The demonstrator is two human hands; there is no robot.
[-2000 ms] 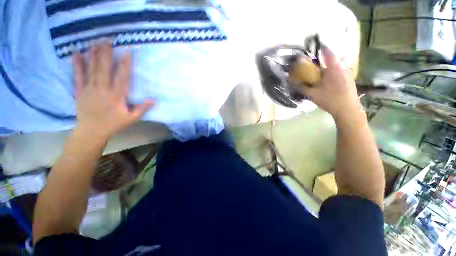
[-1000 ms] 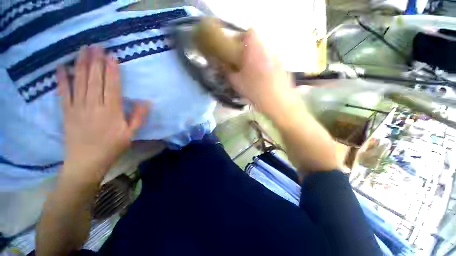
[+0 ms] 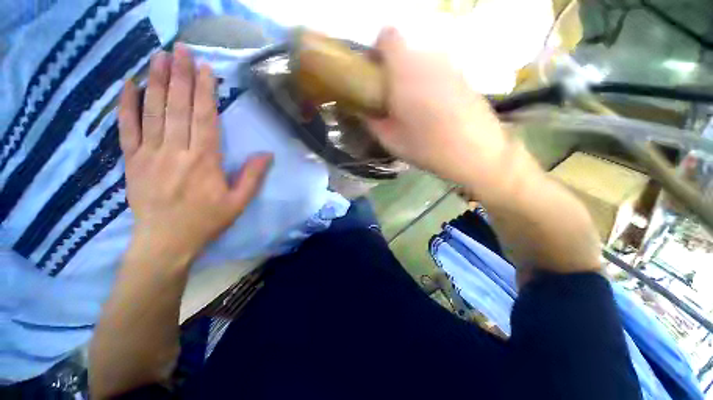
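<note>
A light-blue garment [image 3: 70, 301] with navy and white zigzag bands lies over the padded board at the left. My left hand [image 3: 176, 168] is flat on it, fingers slightly apart, palm down. My right hand [image 3: 438, 109] is closed round the tan handle of the silver steam iron [image 3: 352, 141]. The iron is slightly blurred and sits over the garment's right part, just right of my left hand; whether its sole touches the cloth is hard to tell. The garment's crumpled edge [image 3: 332, 209] lies at the board's front, against my dark clothing.
A black cable [image 3: 625, 90] and a whitish hose run right from the iron. The bright padded table [image 3: 485, 39] is behind it. A cardboard box [image 3: 598, 187] stands at the right. Blue and navy garments [image 3: 477, 269] hang in a row at lower right.
The iron has moved left from the bare board onto the garment. The garment's bands now slant more steeply. My left hand stays flat on the cloth and sits slightly farther right.
</note>
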